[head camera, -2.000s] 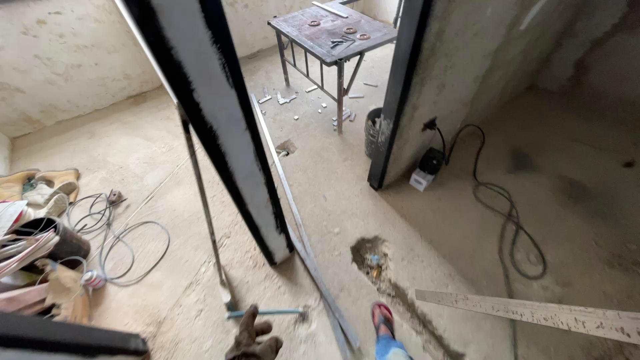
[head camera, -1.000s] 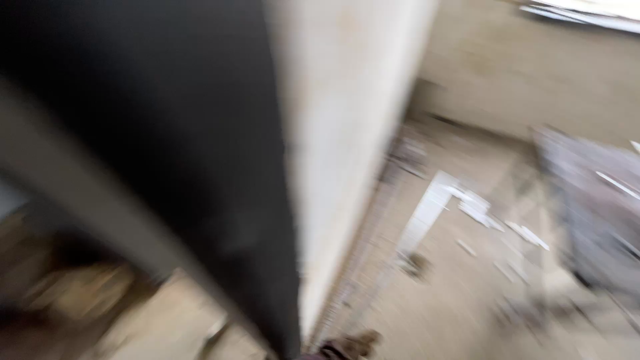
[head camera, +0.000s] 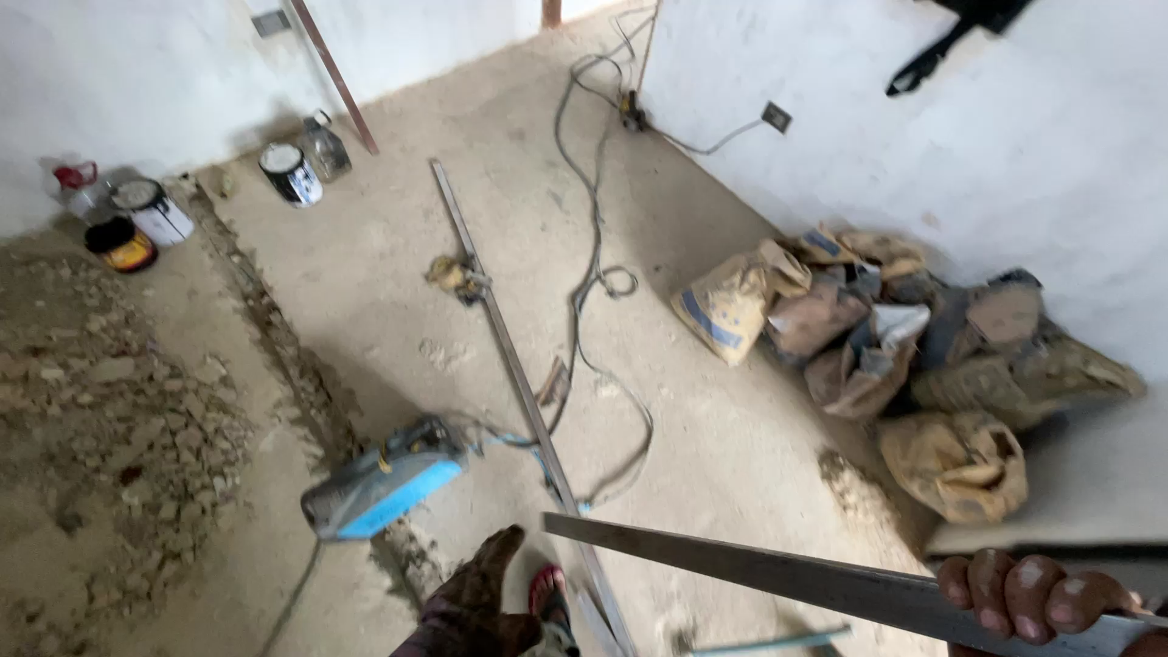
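My right hand (head camera: 1036, 593), bare, grips a long metal bar (head camera: 757, 561) near the right edge; the bar's far end points left over the floor. My left hand (head camera: 479, 584), in a dark worn glove, reaches forward at bottom centre with its fingers apart and nothing visible in it. Beneath the held bar's far end, a long thin metal bar (head camera: 511, 356) lies on the floor, with a small clump of cloth or similar material (head camera: 456, 276) against it. Left of that bar sits a blue and grey machine (head camera: 388, 479) with cables, probably a welder.
Paper sacks (head camera: 821, 319) are heaped by the right wall. Rubble (head camera: 137, 438) covers the left floor beside a chased trench (head camera: 274, 319). Paint cans (head camera: 290, 173) and plastic bottles stand by the back wall. A cable (head camera: 593, 219) loops over the floor. A thin blue rod (head camera: 776, 639) lies near my feet.
The view has swung widely, from the doorway and metal table to a floor with sacks and rubble. My right hand and the bar in it now show; the hand was out of view earlier.
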